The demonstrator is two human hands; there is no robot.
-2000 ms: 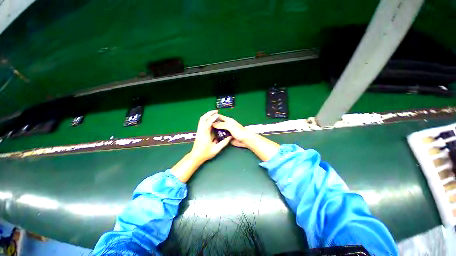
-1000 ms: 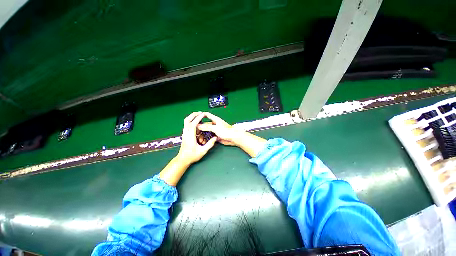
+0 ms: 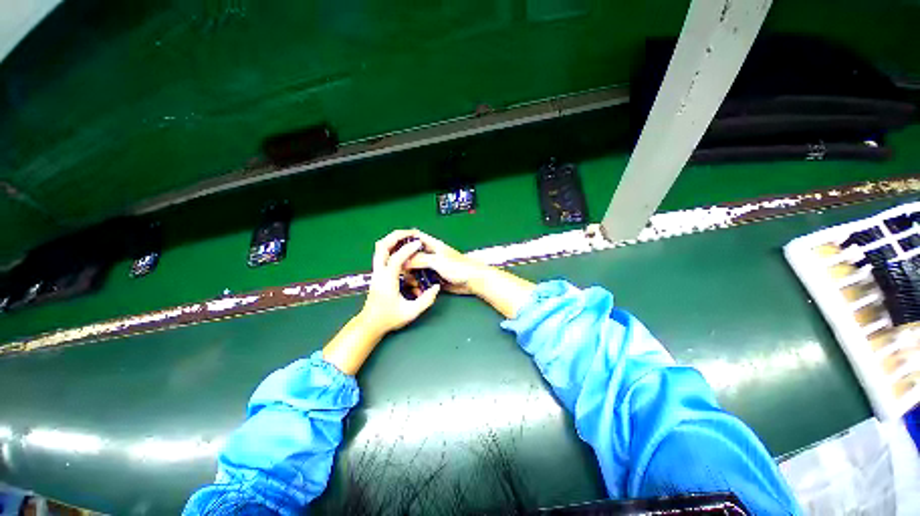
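Observation:
My left hand and my right hand are together at the near side of the chipped rail, a little left of the middle. Both are closed around a small dark phone half-assembly. Fingers cover most of it, so its shape and any part being fitted cannot be told. It is held just above the bench edge.
Phone half-assemblies lie spaced on the green conveyor belt beyond the chipped rail. A pale post slants up from the rail. Stacked black trays are behind it. A white parts tray is at right.
The view has shifted so the rail, post and parts tray sit further left than two seconds ago. Since one second ago the phones on the belt have moved right. Both hands still hold the dark piece.

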